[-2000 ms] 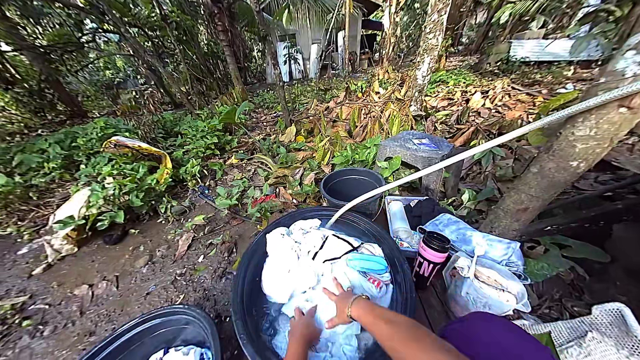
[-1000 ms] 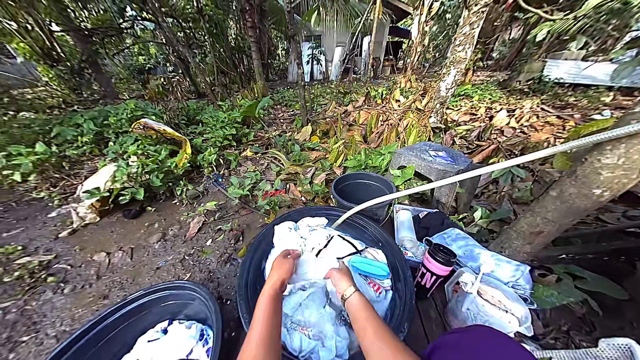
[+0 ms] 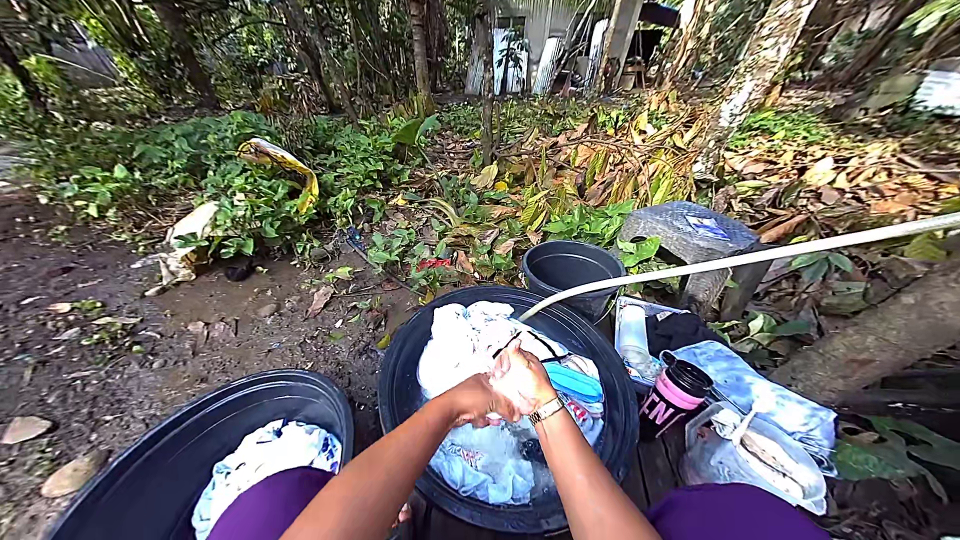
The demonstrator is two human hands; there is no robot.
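A round black plastic tub [image 3: 626,431] holds white and pale blue wet clothes [image 3: 457,349] in sudsy water. Above the clothes, my left hand [image 3: 480,401] and my right hand [image 3: 525,379] press together around a bunched piece of white cloth [image 3: 506,386]. A gold-coloured watch or bracelet is on my right wrist. Beside my right hand, a bright blue item [image 3: 574,382] lies among the clothes. A white hose [image 3: 600,285] reaches over the tub's far rim, its end at the cloth pile.
Another black tub [image 3: 225,401] with white clothes stands at lower left. Beyond the main tub is a black bucket [image 3: 574,266]. On the right are a pink and black tumbler [image 3: 675,394], a plastic bag [image 3: 765,457], tie-dyed cloth [image 3: 757,386] and a wrapped block-like stool [image 3: 686,232].
My hands were apart on the clothes one second ago; now they are together above them, around white cloth. The view has shifted left.
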